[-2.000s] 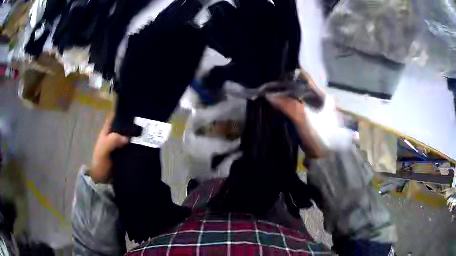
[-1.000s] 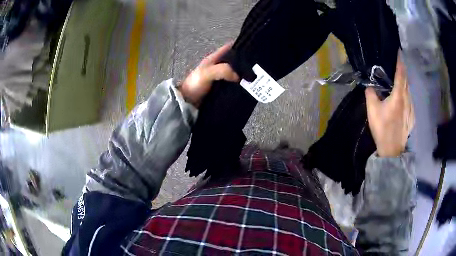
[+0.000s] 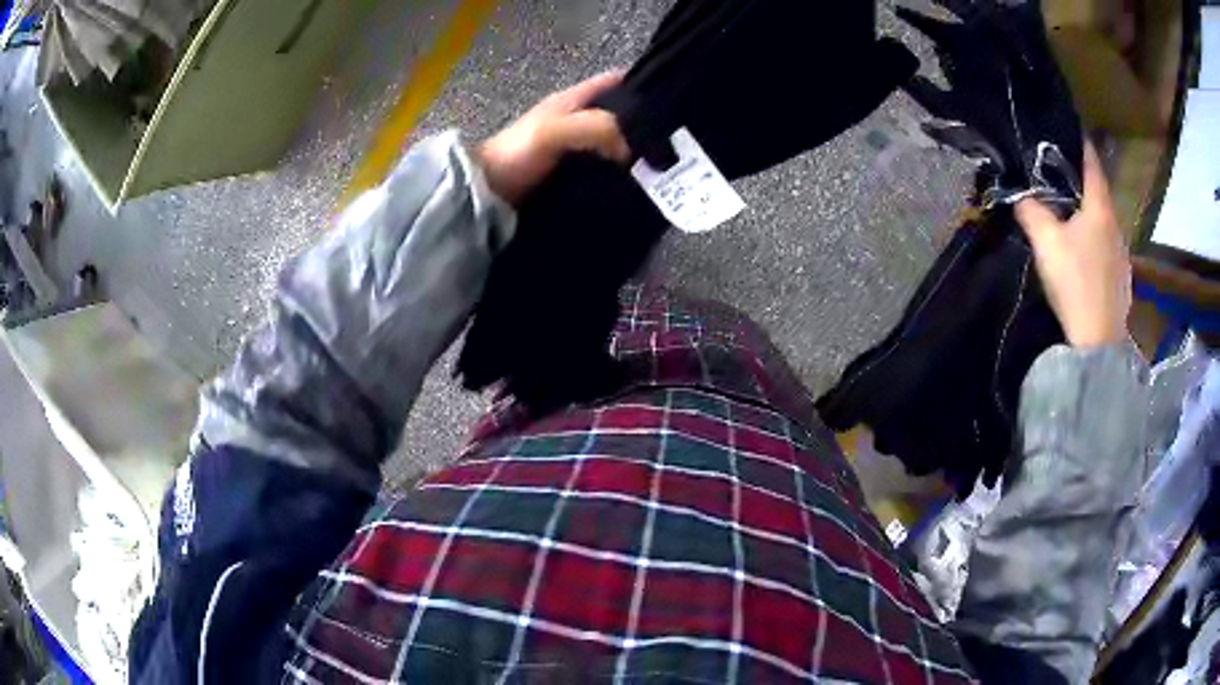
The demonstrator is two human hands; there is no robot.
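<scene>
My left hand (image 3: 551, 138) grips a black garment-piece bundle (image 3: 542, 288) at its gathered middle. A white paper tag (image 3: 688, 182) with printed text sticks out beside my fingers. The bundle's ends fan out above and below. My right hand (image 3: 1081, 248) grips a second black bundle (image 3: 957, 335) at its tied middle. This bundle has pale stitch lines, and a thin grey tie (image 3: 1037, 182) is knotted round it. Both bundles are held up over the floor, apart at their lower ends. The fingertips behind the cloth are hidden.
A pale green bin (image 3: 221, 114) with grey-beige cloth stands at the upper left. The speckled grey floor (image 3: 789, 261) has a yellow line. Whitish material (image 3: 110, 569) lies at the lower left. A white tabletop edge (image 3: 1191, 201) and shiny clear plastic (image 3: 1184, 435) are at the right.
The view has moved from beside the table to over the floor, and the green bin now shows at upper left. Both hands still hold their bundles. The right bundle's stitch lines show more clearly.
</scene>
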